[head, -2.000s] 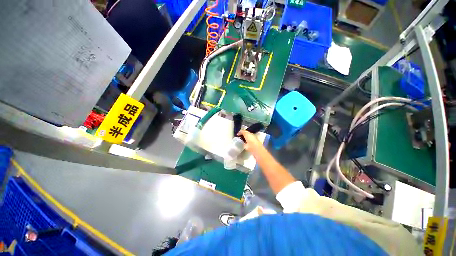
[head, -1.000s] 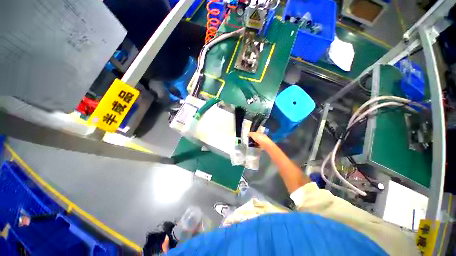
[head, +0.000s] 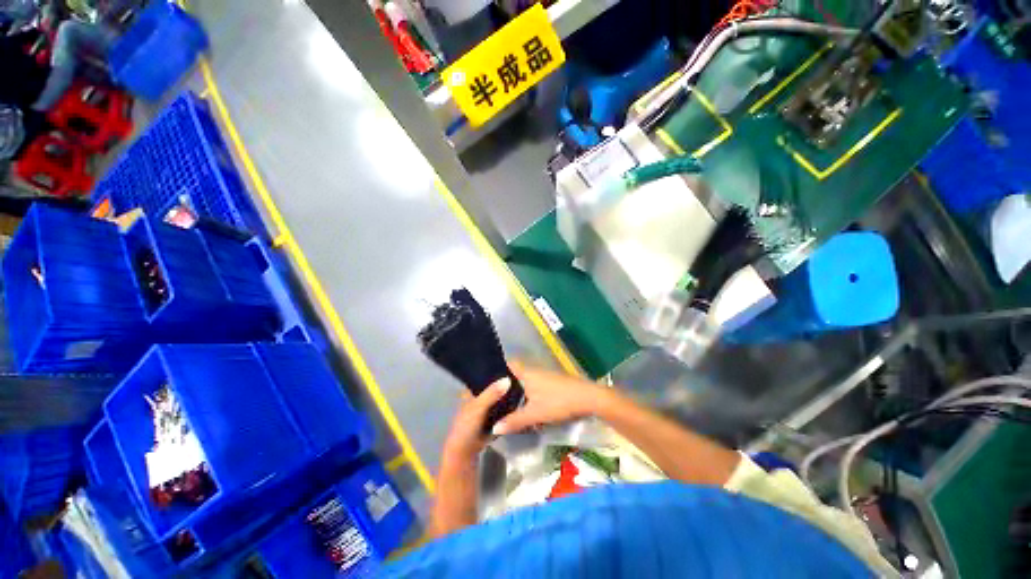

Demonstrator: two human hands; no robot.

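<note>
A bundle of black wires (head: 461,340) is held in front of me above the grey floor, its frayed light ends pointing up and left. My left hand (head: 466,424) grips its lower end, with the thumb on the wires. My right hand (head: 540,398) closes around the same end from the right. Another black bundle (head: 729,251) with clear plastic on its end lies on the beige machine cabinet (head: 644,243). A green wire bundle (head: 665,170) lies on the cabinet's back edge.
Blue totes (head: 260,424) with parts stand at left beside a yellow floor line. A green-matted bench (head: 588,311) with a metal fixture (head: 831,104) is at right, beside a blue stool (head: 854,279). A yellow label (head: 503,65) hangs at the top. People are at far upper left.
The view has swung left toward the totes. My right hand has left the cabinet top and one black bundle is now in both hands before me. One black bundle stays on the cabinet.
</note>
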